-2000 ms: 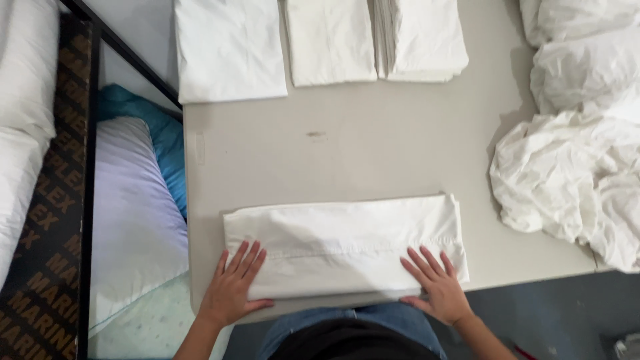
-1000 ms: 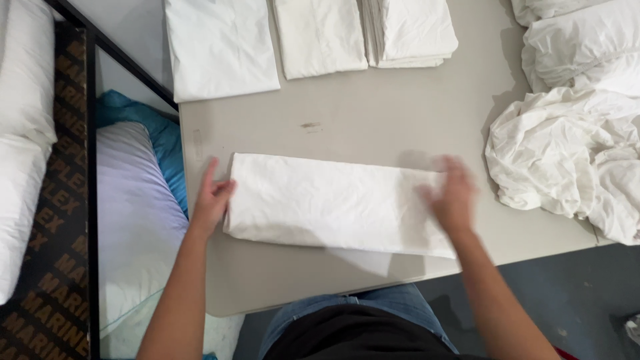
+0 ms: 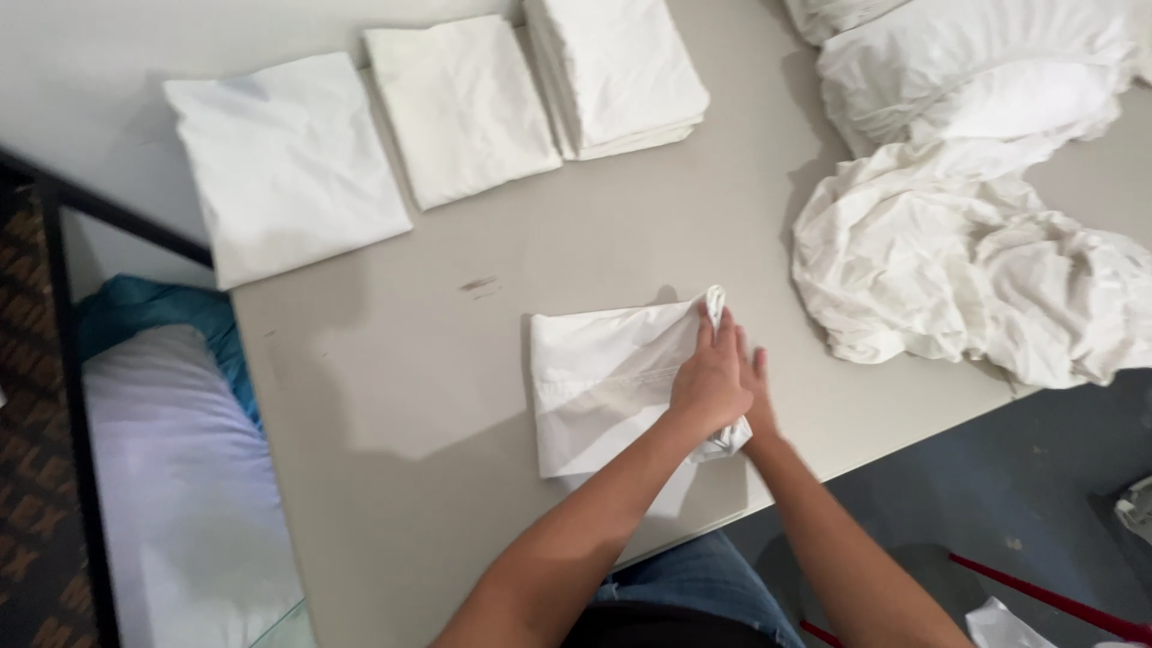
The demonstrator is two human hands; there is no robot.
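Observation:
A white cloth [image 3: 603,387], folded into a short block, lies on the table near its front edge. On its right end rests my left hand [image 3: 714,382], fingers pointing away from me against the bulky fold. My right hand [image 3: 758,396] stands on edge just beyond that end, partly hidden behind the left one. The cloth's right end sits between both palms, its rolled layers showing above and below the hands. How firmly the right fingers press on the cloth is hidden.
Three folded white stacks [image 3: 292,166] line the table's [image 3: 405,351] far side. Crumpled white fabric [image 3: 945,261] is heaped at the right. A black metal frame [image 3: 81,405] and a pale pillow [image 3: 180,486] are at the left, below the table's edge. A red rod [image 3: 1044,594] shows at lower right.
The long folded strip of cloth is now doubled over into a shorter block. My left hand has moved from its left end to the right end, beside my right hand. The view has turned.

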